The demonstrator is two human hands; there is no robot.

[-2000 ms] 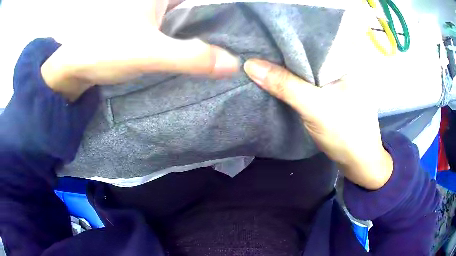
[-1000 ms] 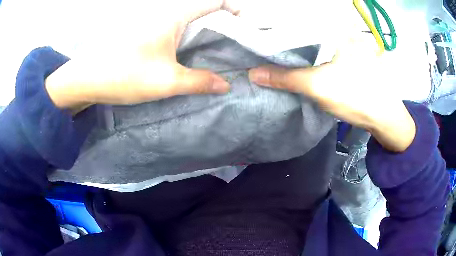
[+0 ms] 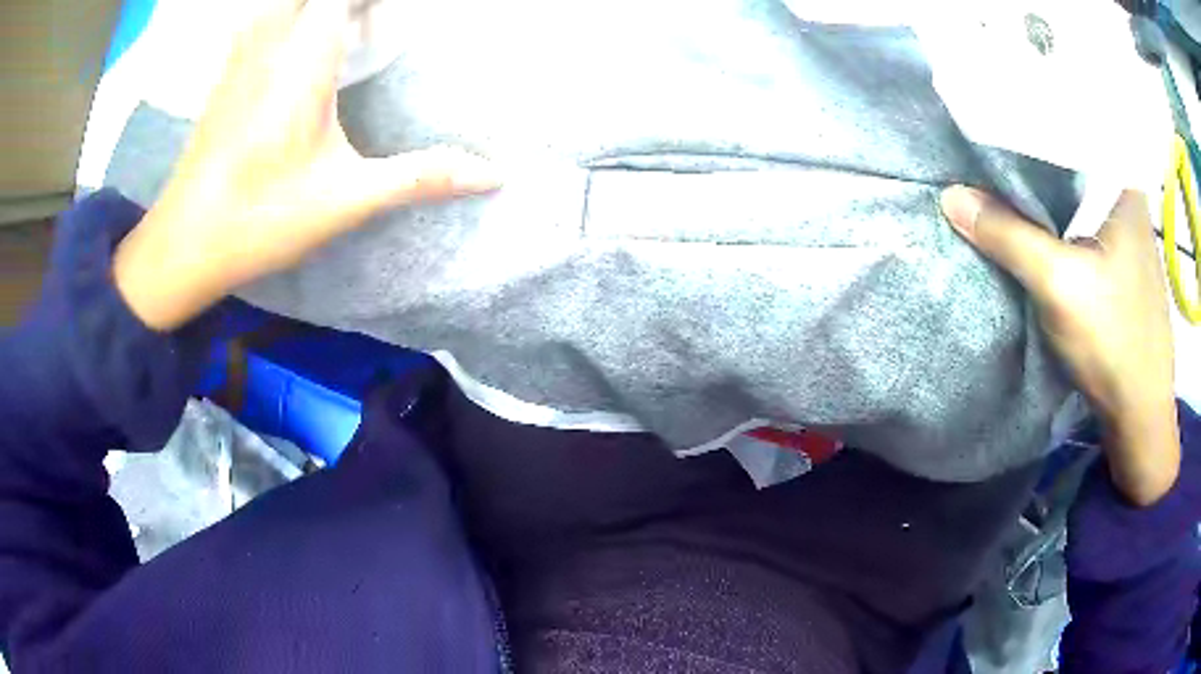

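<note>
The heathered grey garment panel (image 3: 738, 336) lies spread over the table's front edge and hangs toward my lap. A long narrow welt pocket (image 3: 751, 207), outlined by dark seams, faces up in its middle. My left hand (image 3: 283, 171) lies on the panel's left part, thumb stretched toward the pocket's left end, fingers partly lost in glare. My right hand (image 3: 1073, 290) holds the panel at the right, thumb on top by the pocket's right end, its fingers hidden under or behind cloth. White edging (image 3: 527, 411) shows along the panel's lower edge.
A yellow scissor handle (image 3: 1176, 231) shows at the right rim. A blue bin (image 3: 283, 395) is below left, with clear plastic or pale material beside it. A red piece (image 3: 806, 442) shows under the panel edge. Grey cloth hangs low at the right.
The thumbs have moved from close together to far apart. The panel is flatter, with the pocket outline more exposed. The view has shifted, and the scissors now sit at the right rim.
</note>
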